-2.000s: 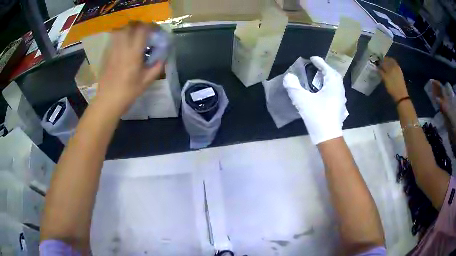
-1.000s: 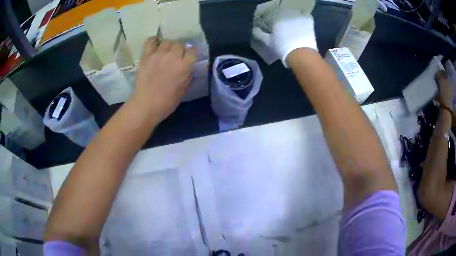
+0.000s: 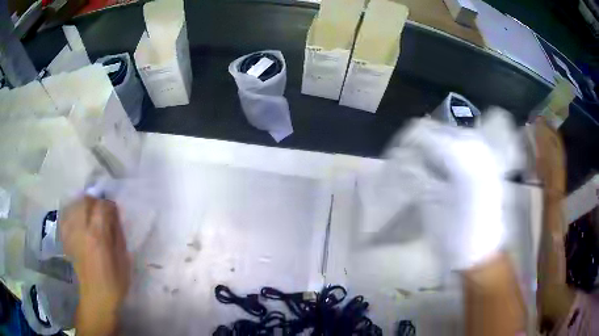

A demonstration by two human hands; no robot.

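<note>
My left hand (image 3: 95, 243), bare and blurred, is at the crowded white boxes (image 3: 62, 154) on the left. A pale shape shows at its fingertips; I cannot tell if it is held. My right hand (image 3: 463, 190), in a white glove, is strongly blurred in front of a bagged black device (image 3: 462, 110). A blurred whitish shape is beside it; its grip is unclear. Another bagged device (image 3: 264, 75) with a white label stands on the dark belt (image 3: 210, 118), one more (image 3: 121, 79) at left. Open white boxes (image 3: 325, 62) stand beyond.
A heap of black cables (image 3: 315, 315) lies at the worktable's (image 3: 243, 216) near edge. Another open box (image 3: 165, 75) stands on the belt. More devices (image 3: 49, 224) show among the left boxes. A neighbouring worker's arm (image 3: 552, 177) is at the far right, near another cable pile (image 3: 581, 243).
My left hand has moved from the belt boxes to the boxes at left. My right hand has come back nearer and further right. The view has shifted and the cable heap now shows.
</note>
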